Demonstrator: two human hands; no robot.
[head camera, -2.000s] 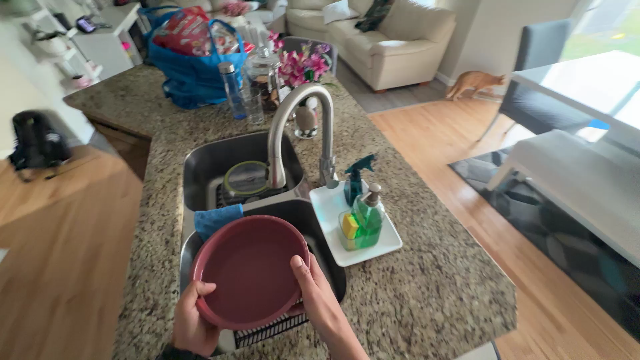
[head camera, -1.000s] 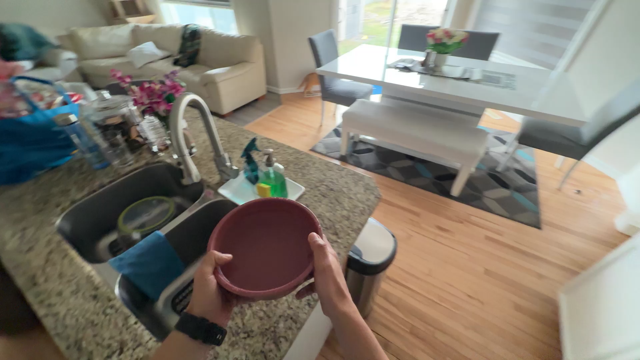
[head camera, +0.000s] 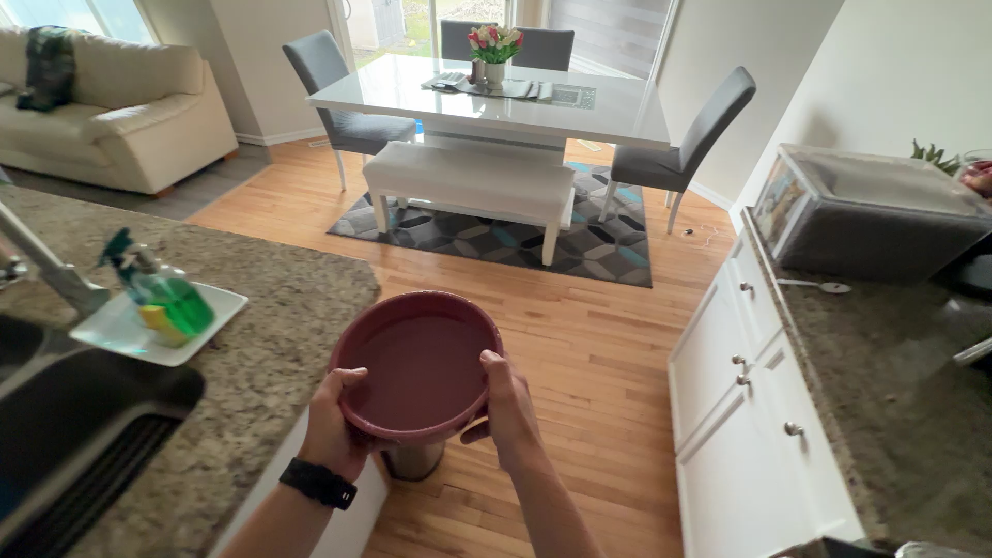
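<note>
Both hands hold a round dark-red bowl (head camera: 422, 372), its open top facing up and toward me. What fills it is hard to tell; its inside looks smooth, perhaps with water. My left hand (head camera: 337, 426) grips the left side, thumb over the rim, a black watch on the wrist. On the right side, my right hand (head camera: 508, 407) has its thumb on the rim and its fingers beneath. Beside the sink (head camera: 101, 403), a white dish (head camera: 225, 302) bears a green soap bottle (head camera: 182, 302), a yellow sponge (head camera: 159, 322) and a dark spray bottle (head camera: 120, 260).
The granite island (head camera: 271, 310) runs along the left, with a metal bin (head camera: 415, 463) below the bowl. White cabinets (head camera: 744, 434) and a second granite counter (head camera: 891, 349) with a large plastic container (head camera: 876, 217) stand right. Ahead are a bench (head camera: 473, 178), a dining table (head camera: 604, 108) and chairs.
The view has swung right, away from the sink. Held in both hands throughout, the bowl was over the sink two seconds ago and is now past the island's edge, above the floor and bin.
</note>
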